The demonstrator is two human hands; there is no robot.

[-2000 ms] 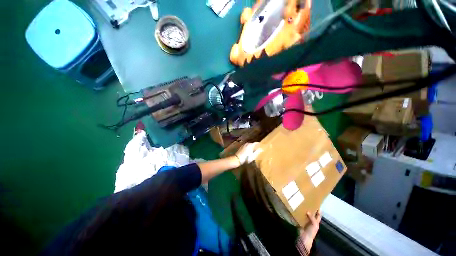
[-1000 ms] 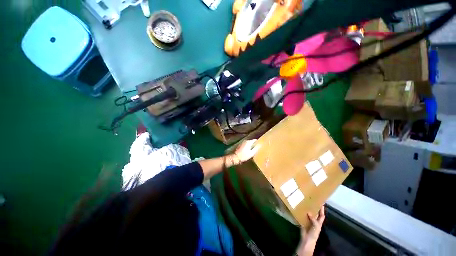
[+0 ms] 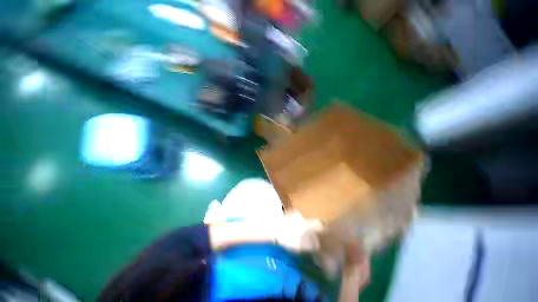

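Note:
The whole view is blurred by motion. A large brown cardboard box (image 3: 348,165) is open in front of me, its inner walls and bottom showing. My left hand (image 3: 299,231) is at the box's near left edge and holds it. My right hand (image 3: 355,264) is at the box's near lower side and holds it, with its fingers smeared by blur. I see nothing in the box that I can make out.
The green bench (image 3: 135,35) lies at the upper left with blurred dark and orange items. A blue-white stool (image 3: 115,139) stands on the green floor. White surfaces (image 3: 460,259) are at the right, brown boxes (image 3: 413,41) at the upper right.
The view has swung round. The box has been turned, so its open inside now shows instead of the labelled face. Both hands have come closer together and nearer my body.

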